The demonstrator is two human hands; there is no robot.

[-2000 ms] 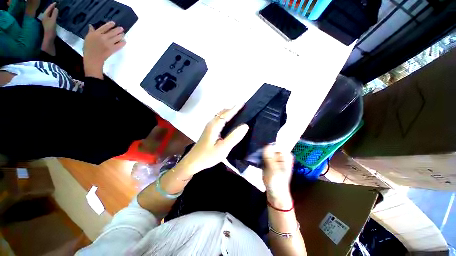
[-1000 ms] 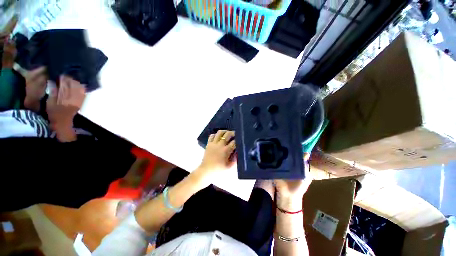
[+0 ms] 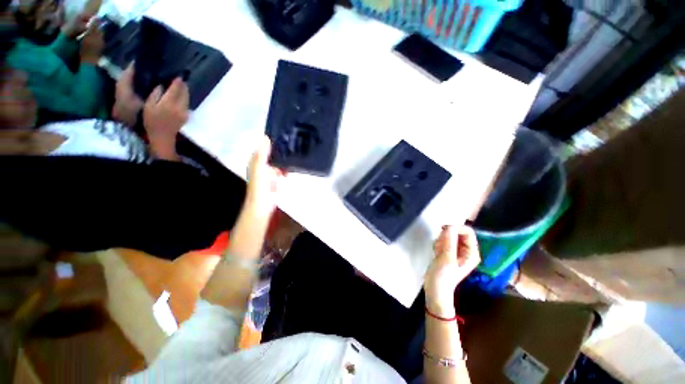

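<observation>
My left hand [image 3: 261, 178] grips the lower left corner of a black insert tray [image 3: 309, 90], which is tilted slightly over the white table [image 3: 368, 97]. A second black insert tray [image 3: 403, 177] lies face up near the table's front right corner, with no hand on it. Both show a large shaped recess and small keyhole-like recesses. My right hand [image 3: 454, 255] is beside the table edge, right of the second tray, fingers curled closed and slightly blurred. I see nothing in it.
Another person's hands [image 3: 166, 109] hold black trays at left. A black tray shape [image 3: 293, 22], smartphone [image 3: 428, 56] and blue basket [image 3: 443, 22] are at the back. A bin [image 3: 526, 187] and cartons [image 3: 608, 225] stand at right.
The tray my right hand held up is out of it. My left hand has moved left and up with a tray in its grip. The other tray lies alone on the table.
</observation>
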